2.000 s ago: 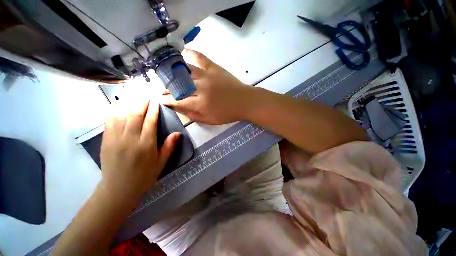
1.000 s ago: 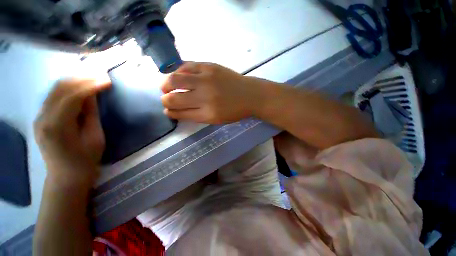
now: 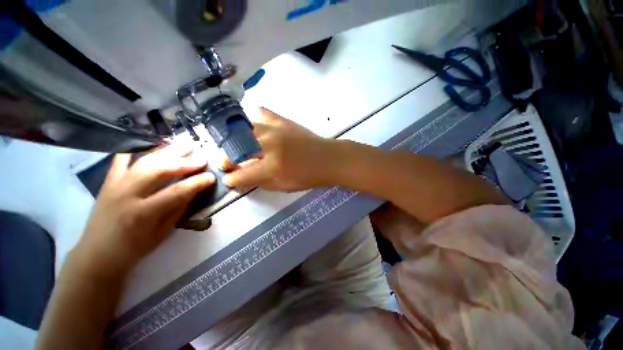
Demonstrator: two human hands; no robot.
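Note:
A dark fabric panel (image 3: 206,195) lies on the machine bed, mostly hidden under my left hand; a dark corner of it shows left of the fingers. My left hand (image 3: 147,198) lies spread on the panel, pressing it flat, fingertips near the needle area. My right hand (image 3: 273,154) is beside the ribbed grey cylinder (image 3: 236,133), with thumb and finger at the panel's right edge; whether it pinches the panel is unclear. The sewing machine head (image 3: 287,27) is above, and glare hides the needle point.
Blue-handled scissors (image 3: 464,75) lie at the upper right. A white slotted basket (image 3: 561,219) with grey scraps is at the right. Another dark panel (image 3: 26,266) lies at the far left. A black triangular piece (image 3: 316,49) lies behind. The ruler edge (image 3: 253,263) runs along the front.
The panel was in fuller view and has turned and shifted under the machine head. My left hand has moved right onto it. The machine head shows more fully after the view shifted.

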